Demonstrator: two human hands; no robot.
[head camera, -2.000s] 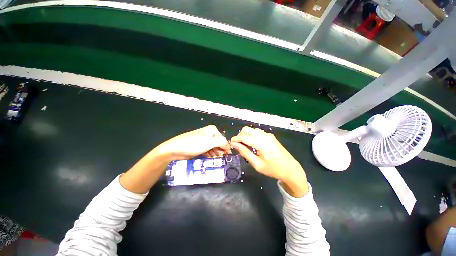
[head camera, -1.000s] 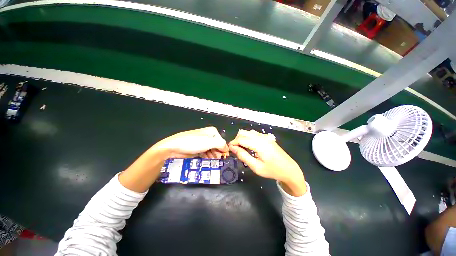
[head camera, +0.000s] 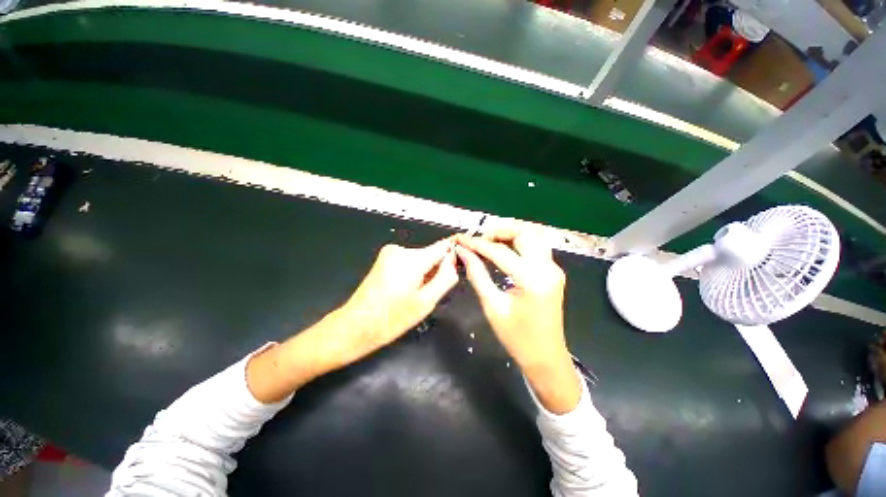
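My left hand (head camera: 403, 281) and my right hand (head camera: 520, 281) meet at the fingertips above the bench, near its white edge. Both hands are pinched; whatever is between the fingertips is too small to tell. A thin dark pointed thing, possibly tweezers (head camera: 585, 370), shows beside my right wrist; whether the hand holds it is unclear. A small dark piece (head camera: 423, 327) lies below my left hand. Tiny white pieces (head camera: 471, 349) are scattered around the hands. No blue circuit board shows beneath the hands.
A white desk fan (head camera: 767, 262) stands at right, with a white strip (head camera: 777, 371) beside it. The green conveyor (head camera: 427, 160) carries a dark board (head camera: 609, 182). A white post (head camera: 748, 146) rises at right. Another board (head camera: 34, 199) lies far left. A person's arm (head camera: 860, 447) shows at lower right.
The blue circuit board that lay under my hands is no longer visible. Both hands have moved up toward the white edge, with fingertips together. The dark board on the conveyor has shifted left.
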